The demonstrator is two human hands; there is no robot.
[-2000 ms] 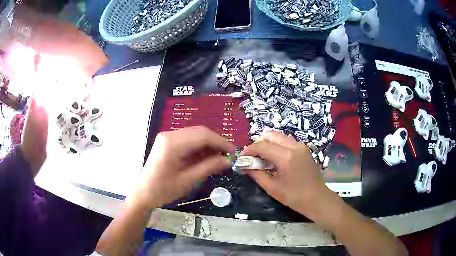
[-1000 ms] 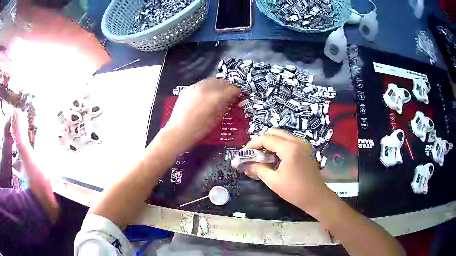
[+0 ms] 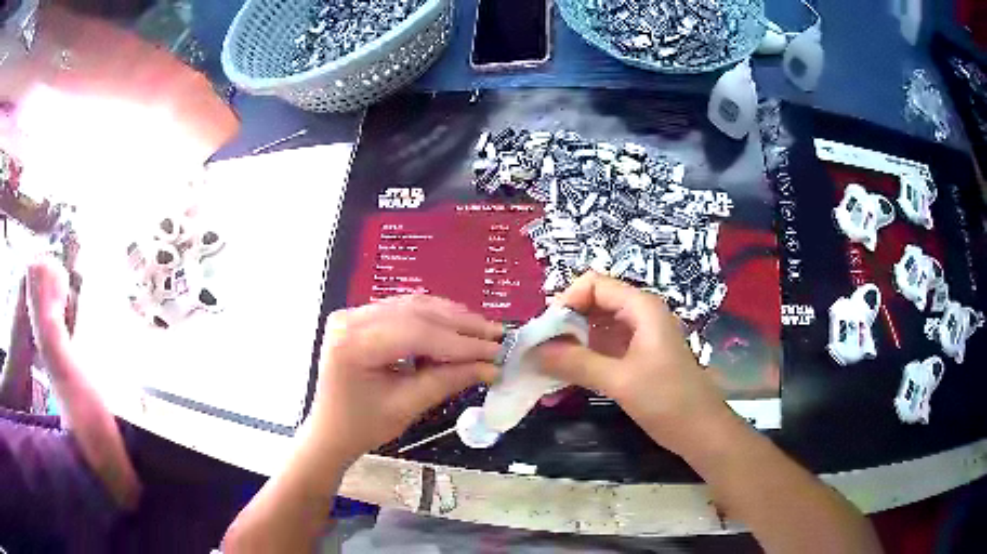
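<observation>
My right hand (image 3: 639, 352) grips a glossy white shell (image 3: 530, 363), held tilted above the printed sheet near the table's front edge. My left hand (image 3: 406, 368) is at the shell's left side, its fingertips pinching a small striped insert (image 3: 509, 344) against the shell's edge. Whether the insert is seated cannot be told. The large pile of striped inserts (image 3: 617, 227) lies just beyond my hands. A round white cap (image 3: 476, 429) lies below the shell, partly covered by it, with a thin applicator stick (image 3: 429, 440) beside it.
Waiting shells (image 3: 855, 322) lie at right. More shells (image 3: 173, 276) lie on the white sheet (image 3: 271, 271) at left, beside another person's arm (image 3: 76, 379) under a bright lamp. A basket (image 3: 336, 81), smartphone (image 3: 512, 33), bowl (image 3: 660, 56) and white bottle (image 3: 734, 101) stand behind.
My left hand went to the pile's left side, then came back to the shell with an insert. My right hand has turned the shell, which now slants down toward the cap.
</observation>
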